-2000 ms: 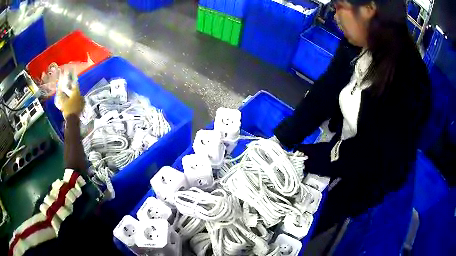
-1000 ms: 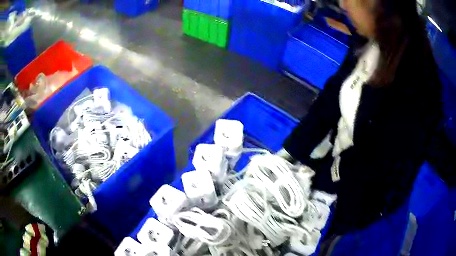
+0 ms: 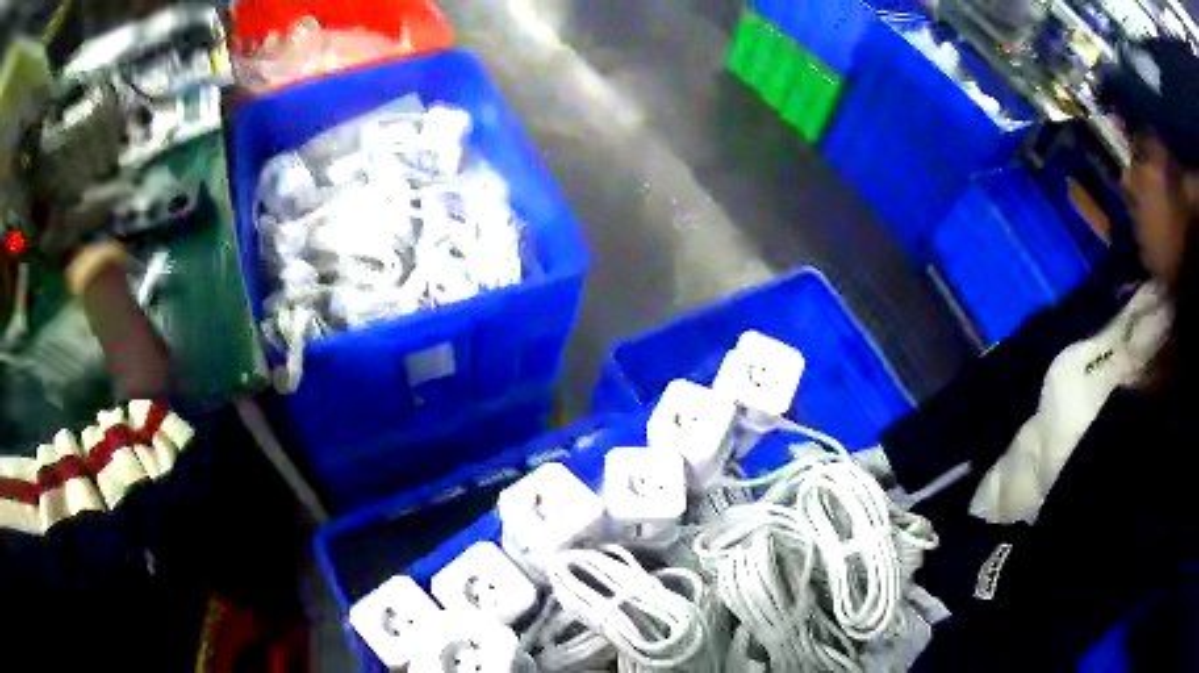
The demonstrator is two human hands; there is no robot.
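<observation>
White power strips (image 3: 550,510) stand in a blue crate (image 3: 329,559) at the bottom centre, their round socket ends facing up. Bundled white cords (image 3: 842,546) lie beside them on the right. Neither my left hand nor my right hand is in view. Another blue crate (image 3: 427,381) at the upper left holds a jumbled pile of white strips and cords (image 3: 381,224).
A person in dark clothes (image 3: 1091,487) leans in at the right, an arm reaching to the cords. A seated worker's striped sleeve (image 3: 99,467) and hand are over the green bench (image 3: 217,283). Red (image 3: 349,24), green (image 3: 785,72) and blue crates stand behind.
The view has swung, so the strips and blue crates lie further right in the picture. The seated worker's hand, earlier over the left crate holding something white, is now over the bench.
</observation>
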